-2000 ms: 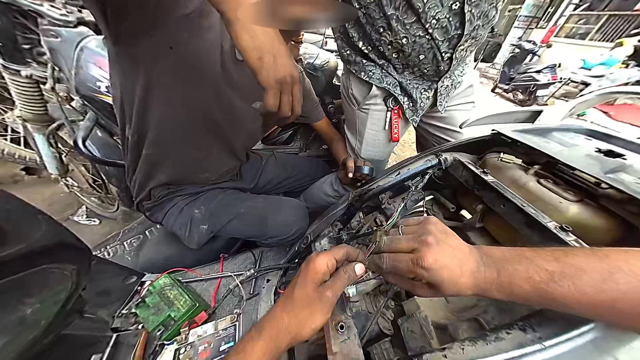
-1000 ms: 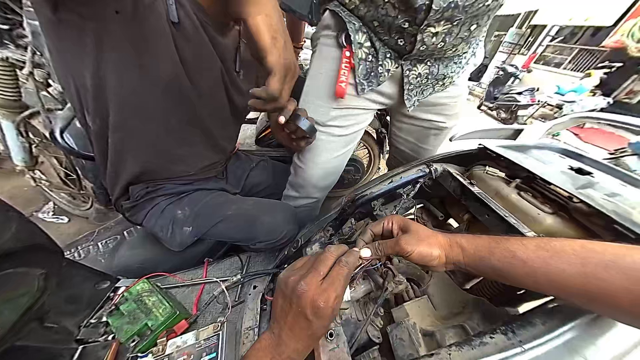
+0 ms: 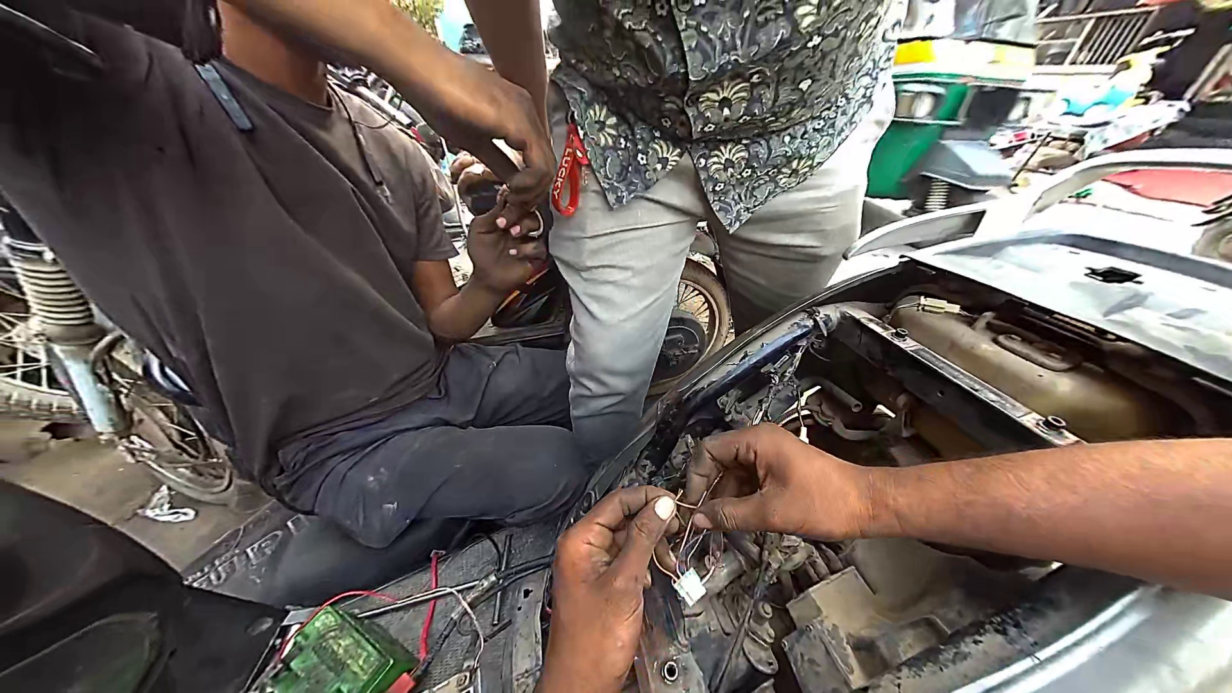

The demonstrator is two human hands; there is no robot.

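Thin wires [image 3: 685, 549] run between my two hands over the open body of a scooter [image 3: 731, 337]. My left hand [image 3: 611, 563] pinches a wire between thumb and forefinger. Just right of it, my right hand [image 3: 770, 481] grips wires with its fingertips. Below the fingertips, a white plastic connector [image 3: 689, 586] hangs on several of these wires. The exact strand in each hand is hard to tell apart.
A green electronic module [image 3: 339, 654] with red leads lies at the lower left. A person in a dark T-shirt [image 3: 231, 250] sits beyond it; another in grey trousers [image 3: 626, 279] stands beside the scooter. A metal tank [image 3: 1030, 366] fills the right bay.
The seated person's hands have risen nearer the red lanyard. The white connector shows below my hands. A green and yellow vehicle has come into view at the upper right.
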